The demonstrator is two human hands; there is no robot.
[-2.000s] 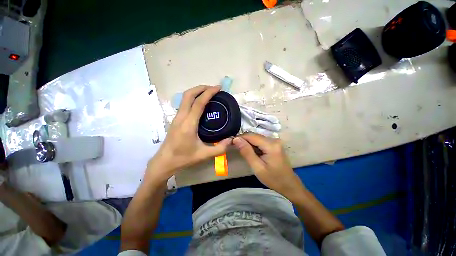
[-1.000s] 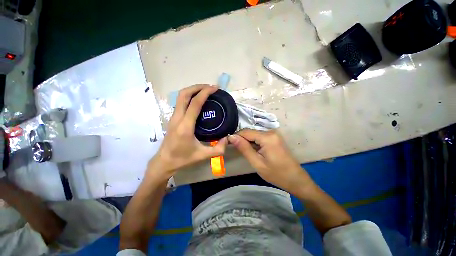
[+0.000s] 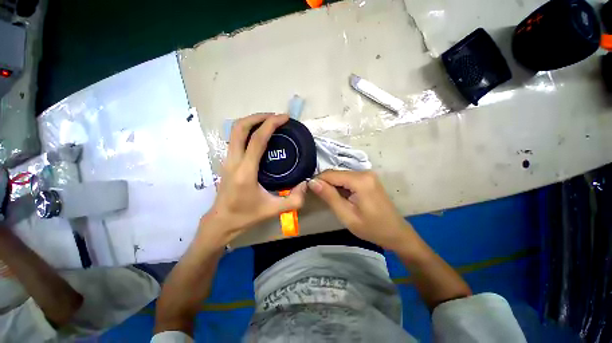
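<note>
My left hand (image 3: 245, 184) holds a black portable speaker (image 3: 305, 151) by its left side, over the bench. The round end cap with a pale ring and logo (image 3: 276, 155) faces up. An orange strap (image 3: 289, 222) hangs from the speaker's lower edge. My right hand (image 3: 352, 201) is at the speaker's lower right edge, thumb and index finger pinched together. Something very small and thin may be between these fingertips; I cannot tell what. A white knitted glove (image 3: 341, 155) lies behind the speaker, partly hidden.
A white utility knife (image 3: 376, 94), a black square part (image 3: 477, 65) and another black speaker (image 3: 555, 37) lie at the right. Pale blue-grey pieces (image 3: 296, 106) lie behind my left hand. A silver-topped bottle (image 3: 84, 199) and a neighbouring worker's arm (image 3: 37, 275) are at the left.
The view has shifted slightly, so most things sit a little further left. My hands keep nearly the same hold on the speaker. The neighbouring worker's arm has moved.
</note>
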